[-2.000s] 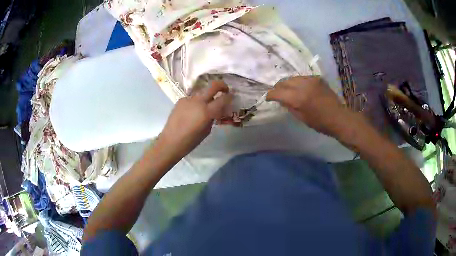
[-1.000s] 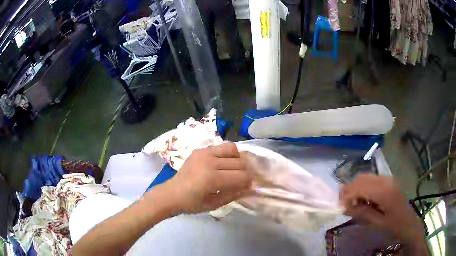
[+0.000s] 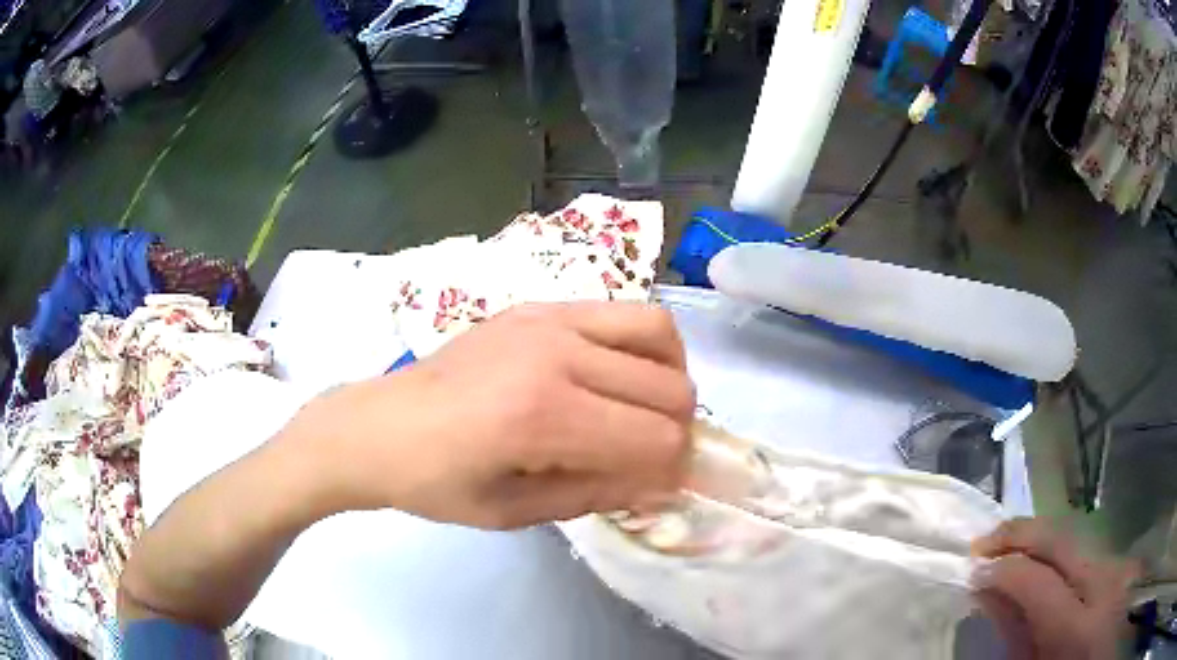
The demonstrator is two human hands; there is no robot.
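The floral garment (image 3: 800, 567), thin cream cloth with red-pink flowers, is held up and stretched between my two hands above the white padded buck (image 3: 374, 580). My left hand (image 3: 555, 419) is closed on one part of it, its fingertips hidden behind the knuckles and the cloth. My right hand (image 3: 1052, 587), slightly blurred near the right edge, grips the other end of a long edge. More of the same floral cloth shows behind my left hand, over the back of the table.
A narrow white sleeve board (image 3: 891, 310) on a blue base stands at the back right. A grey iron-shaped piece (image 3: 962, 445) lies below it. Heaped floral garments (image 3: 84, 477) and dark blue cloth (image 3: 97, 284) are at the left. A white post (image 3: 794, 116) rises behind.
The view first tilted up from the buck, then dipped slightly. My hands have lifted the garment off the buck and spread it sideways. The cloth between them is now pulled wider and nearer to me.
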